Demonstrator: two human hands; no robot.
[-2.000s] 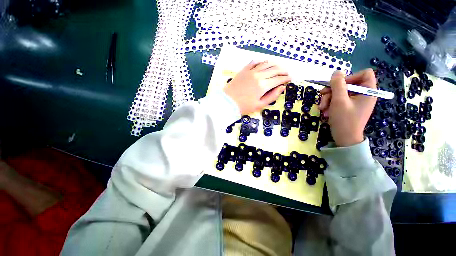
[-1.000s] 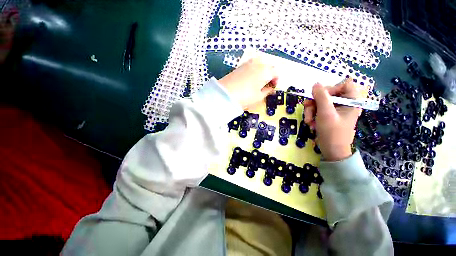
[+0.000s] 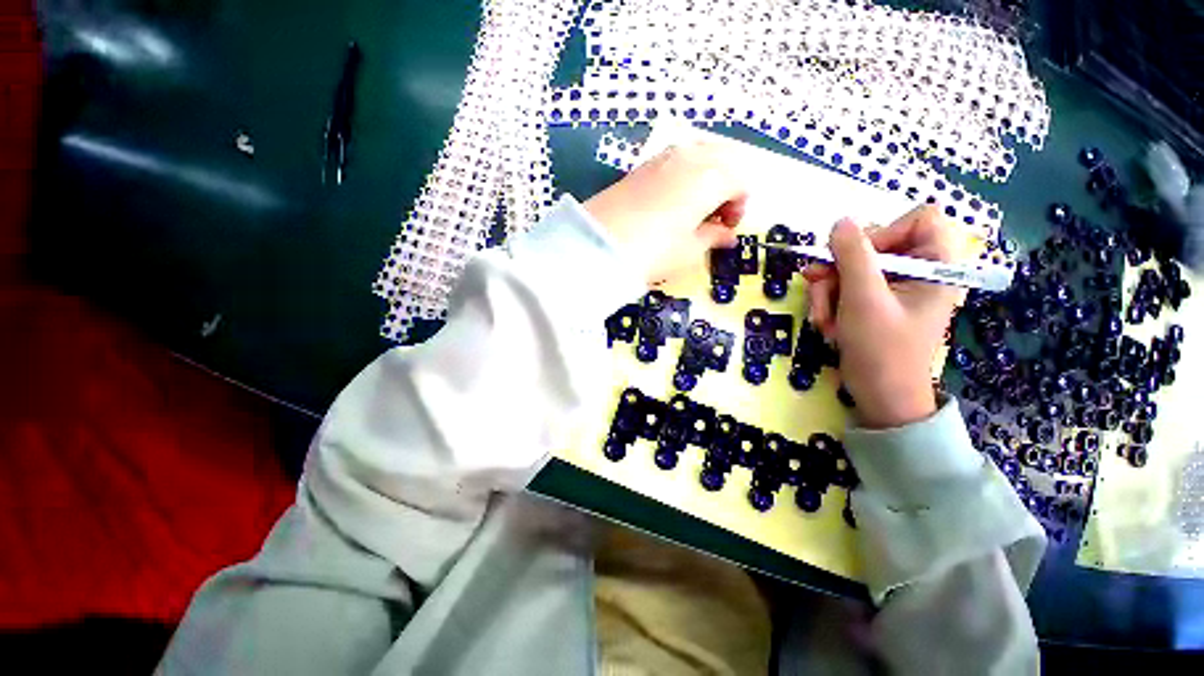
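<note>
My right hand (image 3: 887, 310) is shut on the white pen-like tweezers (image 3: 940, 272), whose thin tip points left over the top row of black housings. My left hand (image 3: 676, 211) is at the upper left of the pale yellow work sheet (image 3: 779, 535), its fingers curled beside a black housing (image 3: 726, 268). Whether it grips anything is hidden. More black housings stand in a middle row and a close lower row (image 3: 720, 456) on the sheet. My right hand covers part of the rows' right ends.
White punched strips (image 3: 805, 66) lie beyond the sheet, and more cross at left (image 3: 462, 172). Dark spare tweezers (image 3: 341, 119) lie at upper left. Loose round black parts (image 3: 1056, 357) are heaped right, by a second pale sheet (image 3: 1162, 489). A clear bag (image 3: 1169, 185) is far right.
My left hand has drawn back from spread fingers over the sheet to a curled shape at the top row. The tweezers' tip has moved lower, to that row. The view has shifted slightly.
</note>
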